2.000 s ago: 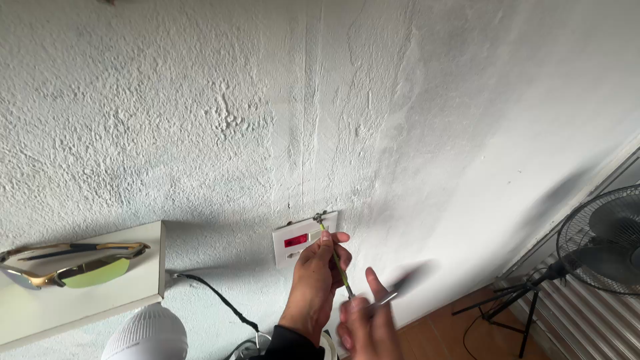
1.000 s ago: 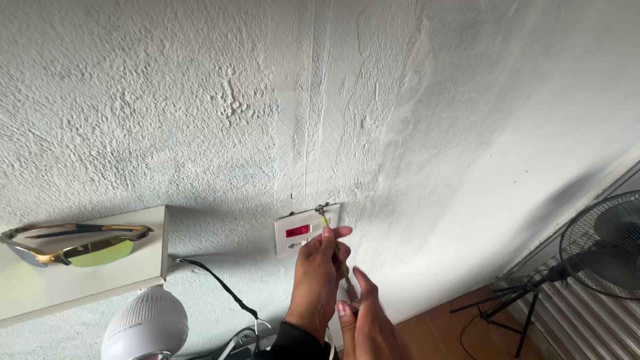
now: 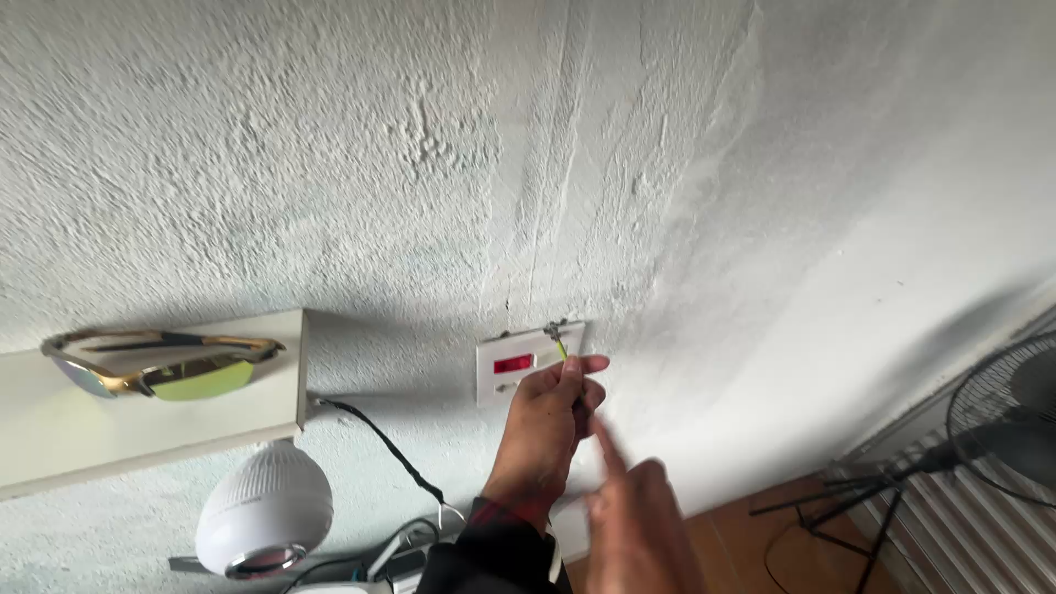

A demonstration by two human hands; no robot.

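A white wall plate [image 3: 488, 375] with a red rocker switch [image 3: 513, 363] sits on the rough plaster wall. My left hand [image 3: 544, 412] is in front of its lower right part, fingers pinched on a thin yellow-green wire or rod [image 3: 562, 350]. The far end of that piece meets a small grey metal part [image 3: 553, 330] at the plate's top edge. My right hand [image 3: 635, 520], blurred, is just below and to the right, one finger pointing up near the left fingers; whether it holds anything cannot be told.
Sunglasses [image 3: 157, 371] lie on a white shelf [image 3: 285, 404] at left, above a white bulb-shaped device [image 3: 264, 511]. A black cable [image 3: 388, 445] hangs between shelf and hands, with more cables below. A black fan [image 3: 1011, 412] and tripod-like legs [image 3: 874, 495] stand at right.
My left hand keeps its hold at the plate. My right hand held a slim tool, blurred, two seconds ago; now that tool is not plainly visible.
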